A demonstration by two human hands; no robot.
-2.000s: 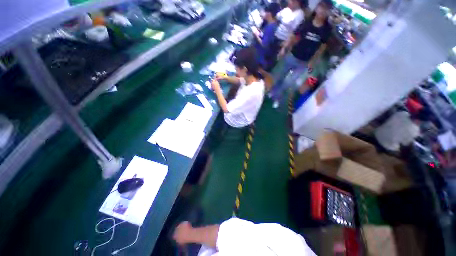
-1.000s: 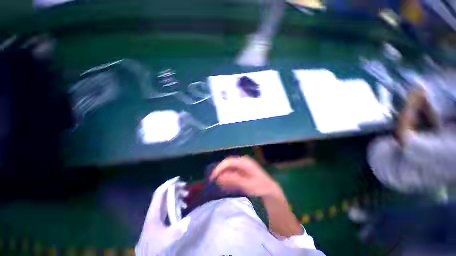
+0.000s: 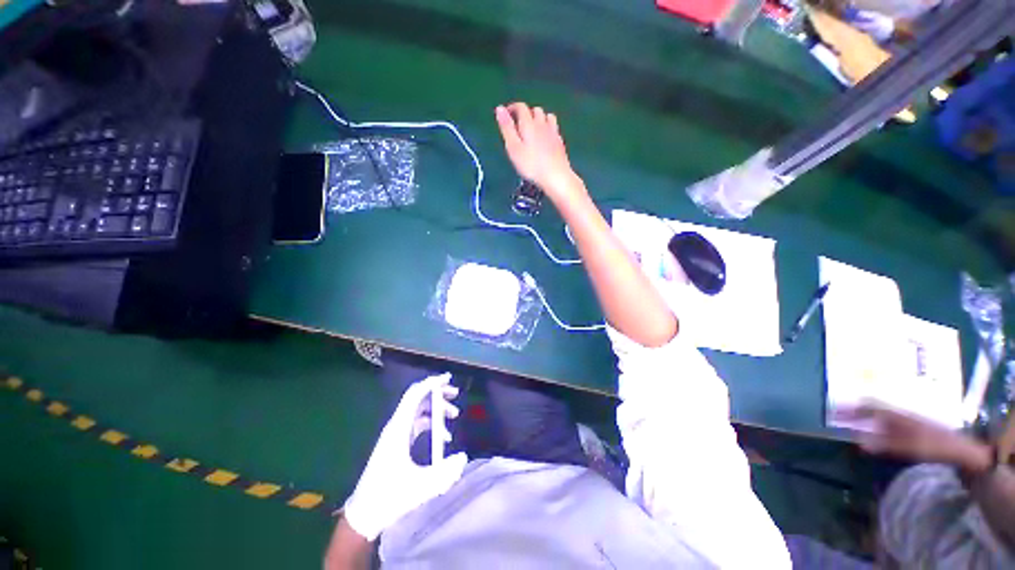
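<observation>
My left hand (image 3: 406, 462), in a white glove, is low over my lap in front of the bench. It holds a thin white item with a dark side, seen edge-on, seemingly a device unit (image 3: 437, 421). My bare right hand (image 3: 534, 145) reaches over the bench, empty, fingers slightly bent and apart. A white rounded-square device unit (image 3: 482, 298) lies on a clear plastic bag (image 3: 524, 324) near the front edge. A white cable (image 3: 479, 184) snakes past my right hand; its plug end (image 3: 531, 283) lies beside the unit. A small dark metallic part (image 3: 526, 198) lies below my right hand.
Keyboard (image 3: 95, 184) and smartphone (image 3: 301, 198) are at left, beside another plastic bag (image 3: 373, 175). A mouse (image 3: 698, 262) sits on a sheet (image 3: 748, 306). A pen (image 3: 808, 312) and papers (image 3: 857, 334) lie right, near another person's hand (image 3: 907, 434). A metal post (image 3: 857, 100) stands behind.
The view has swung left to the keyboard end of the bench. My right hand has moved from the lap area out over the bench. My gloved left hand now shows clearly.
</observation>
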